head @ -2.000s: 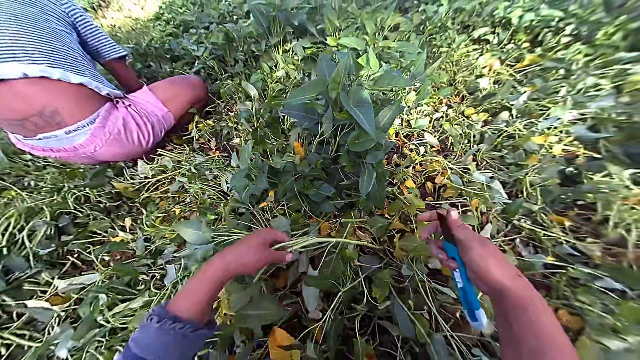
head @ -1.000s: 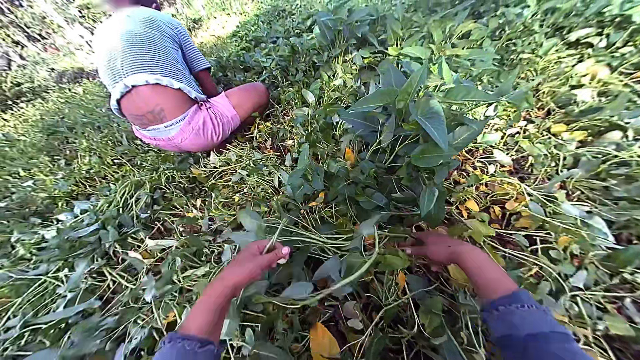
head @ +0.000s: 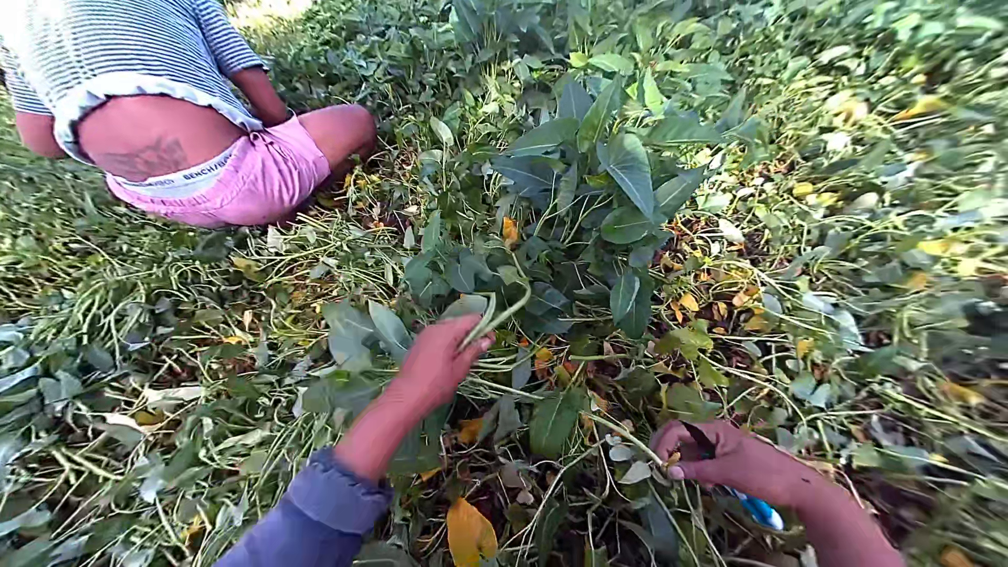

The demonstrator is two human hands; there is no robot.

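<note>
My left hand [head: 441,354] is closed around a few green vine stems [head: 504,315], with leaves hanging off behind its knuckles. At the lower right, my right hand [head: 709,457] pinches another long stem [head: 622,433] between thumb and fingers. In that same hand is a knife with a blue handle [head: 756,510]; its dark blade shows above the fingers, and the palm hides the rest. Broad arrow-shaped leaves [head: 628,173] stand upright just beyond both hands.
A person in a striped shirt and pink shorts [head: 236,185] sits low among the plants at the upper left, back turned. Tangled vines and leaves [head: 157,315] cover the ground all round. A yellow leaf [head: 470,531] lies near the bottom middle.
My left hand has risen away from the ground with stems in it. The knife's blue handle, visible two seconds ago and not one second ago, shows again under my right hand.
</note>
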